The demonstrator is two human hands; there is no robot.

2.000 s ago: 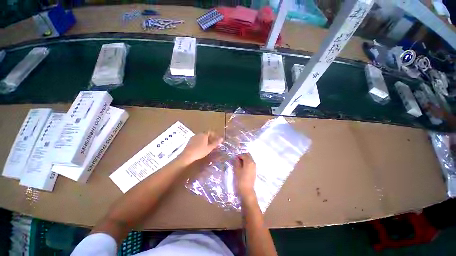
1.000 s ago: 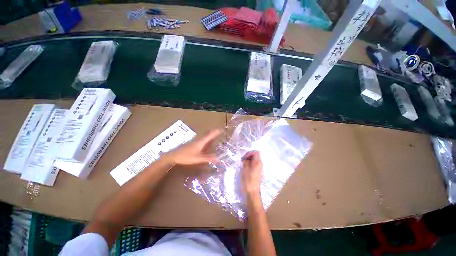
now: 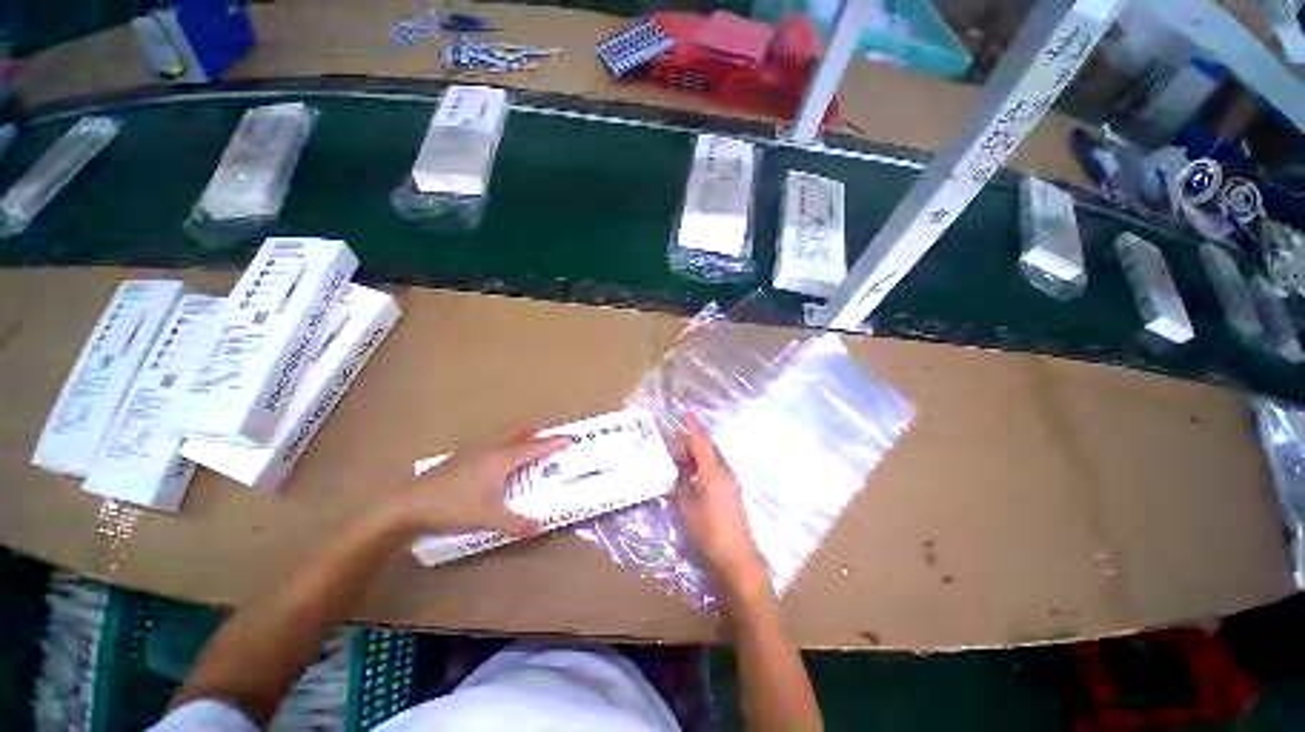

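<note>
A white retail box (image 3: 594,469) lies slanted at the near centre of the bench. My left hand (image 3: 480,489) grips it around its left part. My right hand (image 3: 709,493) is at the box's right end, on the crinkled clear plastic bag (image 3: 651,536); whether its fingers pinch the film is unclear. The box's right end is over or at the bag; whether it is inside cannot be told. A stack of flat poly bags (image 3: 830,429) lies to the right, partly under the loose film.
Several unbagged boxes (image 3: 265,350) are piled at left on the cardboard bench cover (image 3: 1030,501). Bagged boxes (image 3: 719,200) lie on the green conveyor belt (image 3: 587,215) beyond. A slanting white post (image 3: 973,165) stands at the belt. Green crates (image 3: 387,672) are below the near edge.
My left hand has taken hold of the box and moved it right, to the bag and my right hand. Most boxes on the belt have shifted a little left.
</note>
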